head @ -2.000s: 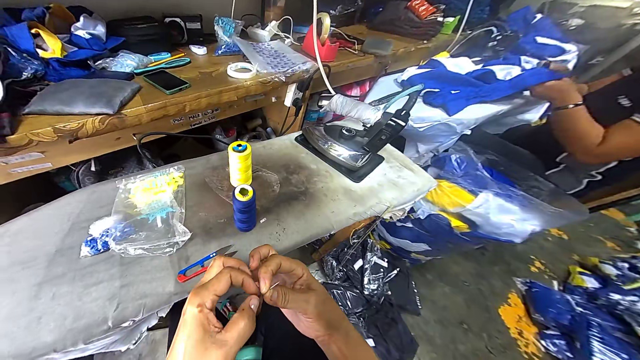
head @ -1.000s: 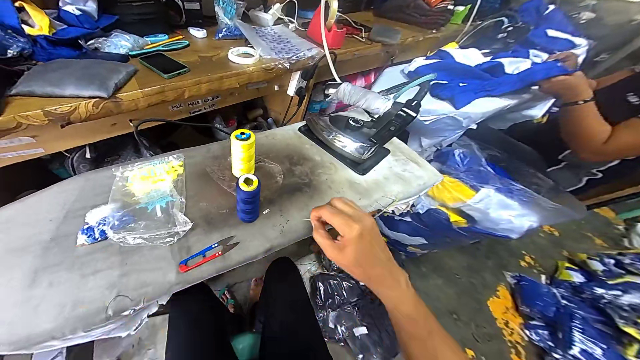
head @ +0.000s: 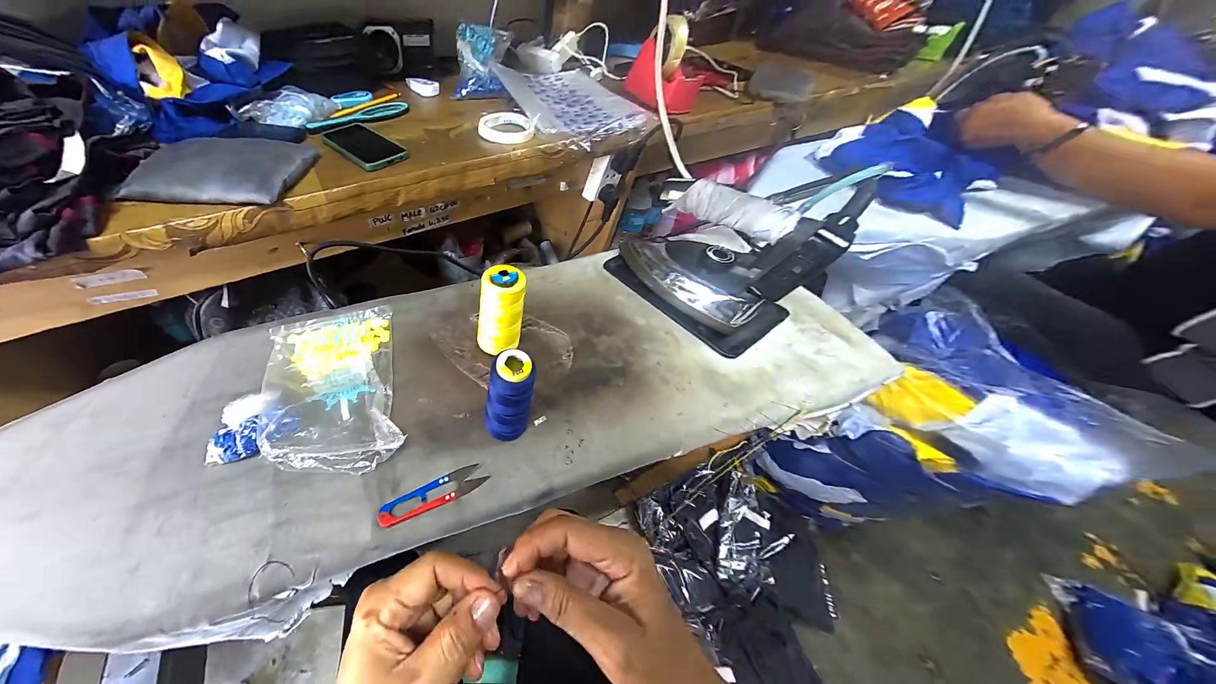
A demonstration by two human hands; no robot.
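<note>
My left hand [head: 427, 617] and my right hand [head: 594, 594] meet at the fingertips below the near edge of the ironing board [head: 142, 456]. Something small and thin is pinched between them, too small to name. Just above lie thread snips [head: 432, 496] with blue and red handles. A blue thread spool [head: 511, 399] stands in front of a yellow thread spool [head: 502, 309]. To their left lies a clear plastic bag [head: 332, 389] with yellow and light-blue pieces. An electric iron [head: 708, 275] rests on a dark pad at the board's right.
Behind the board, a wooden table [head: 456, 157] holds a phone [head: 365, 145], a tape roll [head: 506, 127] and a grey pouch [head: 220, 171]. At right, another person's arm [head: 1111, 157] reaches over blue and white garments. Bagged garments [head: 997, 418] lie right of the board.
My right hand has come back from the board's right edge to meet my left hand, which was out of view one second ago. The other person's arm has moved on the garments.
</note>
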